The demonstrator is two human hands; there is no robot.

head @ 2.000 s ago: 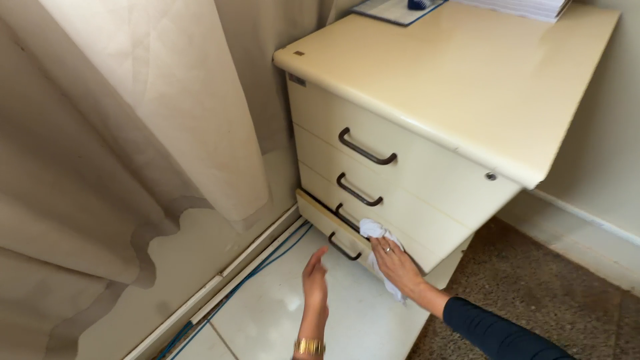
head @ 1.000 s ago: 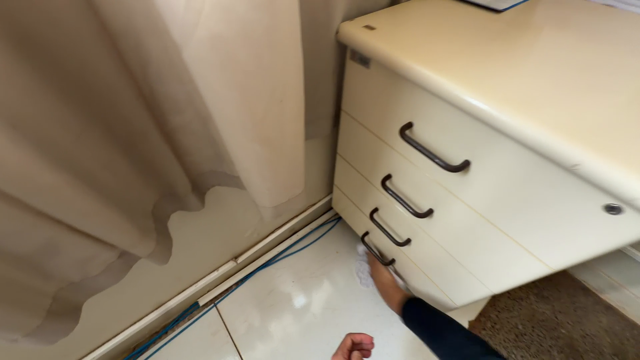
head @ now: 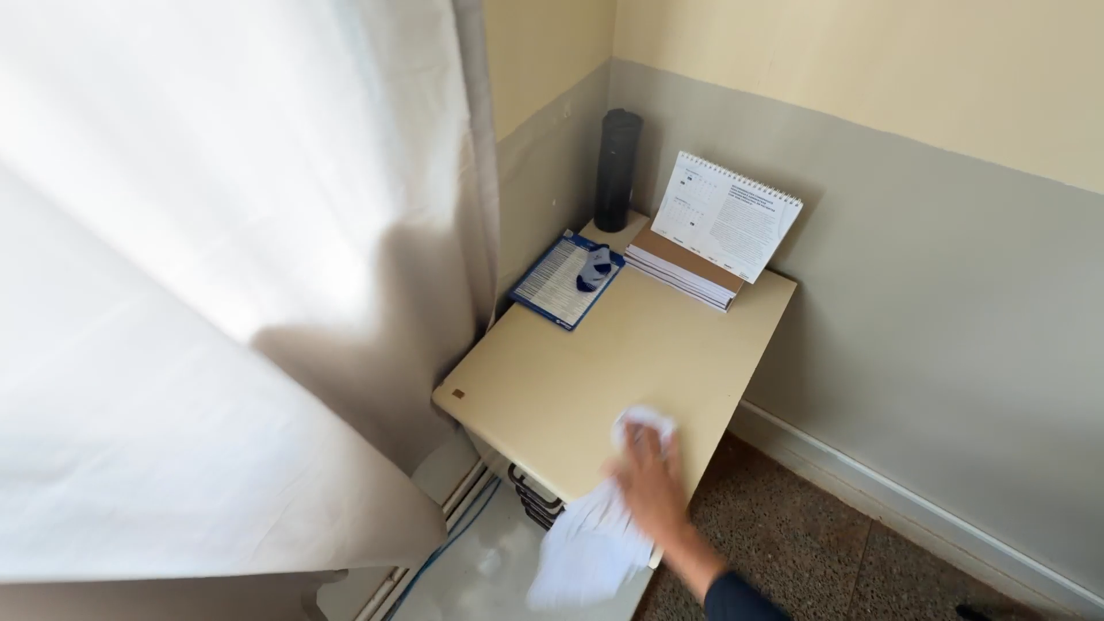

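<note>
My right hand (head: 651, 483) presses a white cloth (head: 591, 548) onto the top of a cream drawer cabinet (head: 638, 354), near its front right edge. Part of the cloth shows beyond the fingertips, and the rest hangs down over the front edge. Both hand and cloth are blurred. Below the front edge, the dark drawer handles (head: 535, 500) show in part. My left hand is out of view.
At the back of the cabinet top stand a dark cylinder (head: 617, 172), a spiral desk calendar (head: 724, 216) and a stack of books or paper (head: 681, 272). A blue-edged printed sheet (head: 552, 289) carries a small blue-and-white item (head: 595, 267). A curtain (head: 216, 302) hangs left; blue cables (head: 453, 539) run below.
My right hand has moved with the cloth from the lower drawer fronts up to the cabinet top. The bottom drawer, open two seconds ago, was shut one second ago. My left hand has left the view.
</note>
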